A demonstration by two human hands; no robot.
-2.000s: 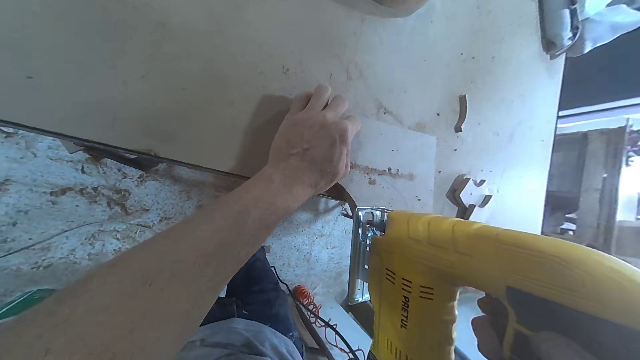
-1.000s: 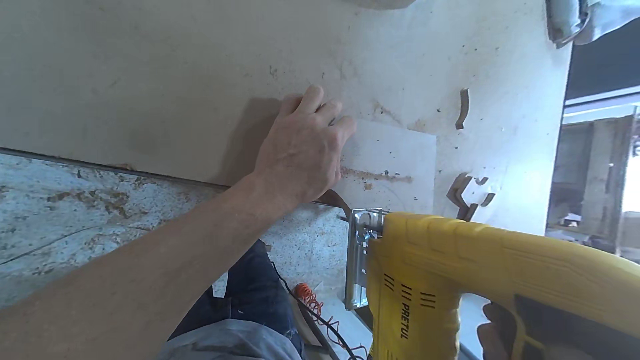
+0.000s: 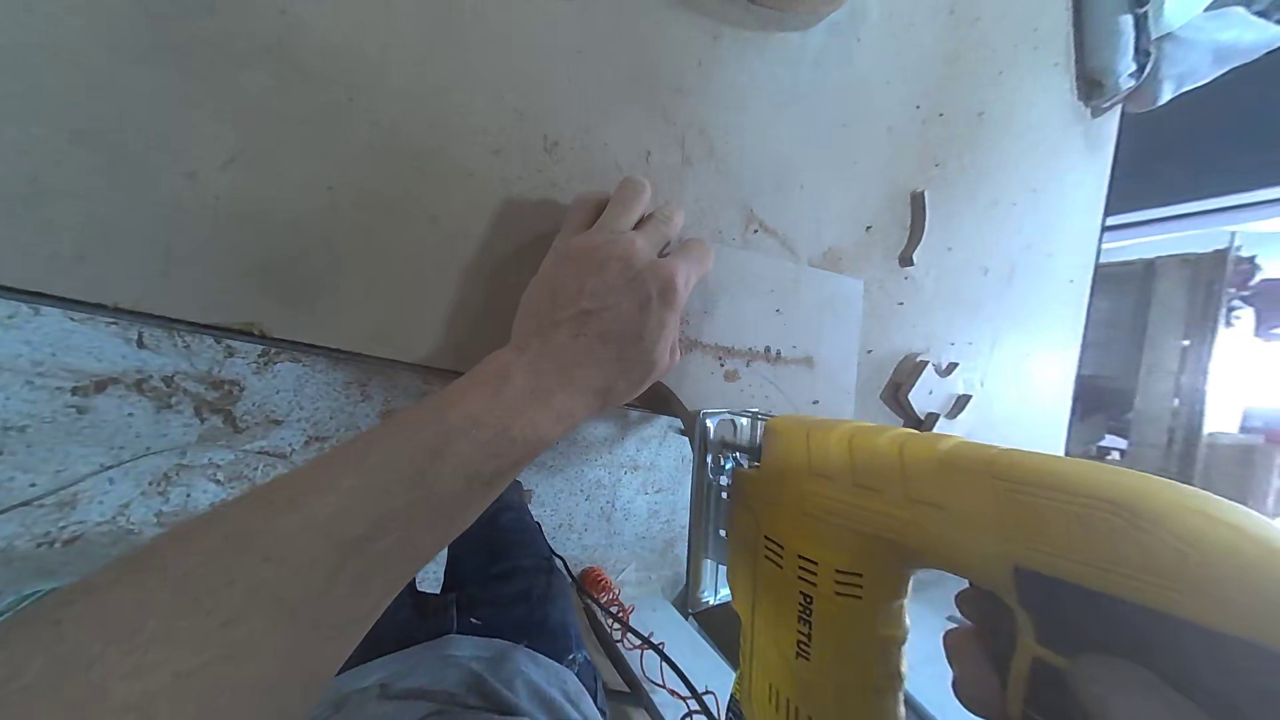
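My left hand (image 3: 605, 290) presses down near the table's front edge, on or beside a thin pale board (image 3: 800, 300) with a line of sawdust. Under its heel a brown curved piece (image 3: 662, 402) juts past the edge; most of that piece is hidden. A yellow Pretul jigsaw (image 3: 850, 520) lies tilted on its side at the lower right, its metal base plate (image 3: 712, 510) close to the piece's end. Around the jigsaw's handle my right hand (image 3: 985, 650) is closed, partly hidden by the tool. The blade cannot be made out.
On the table (image 3: 300, 180) lie a curved offcut (image 3: 913, 228) and small cut pieces (image 3: 908, 390). A rounded object (image 3: 800, 8) sits at the top edge, a grey item (image 3: 1110, 50) at the top right corner. Below hang an orange coiled cord (image 3: 610, 595) and a black cable.
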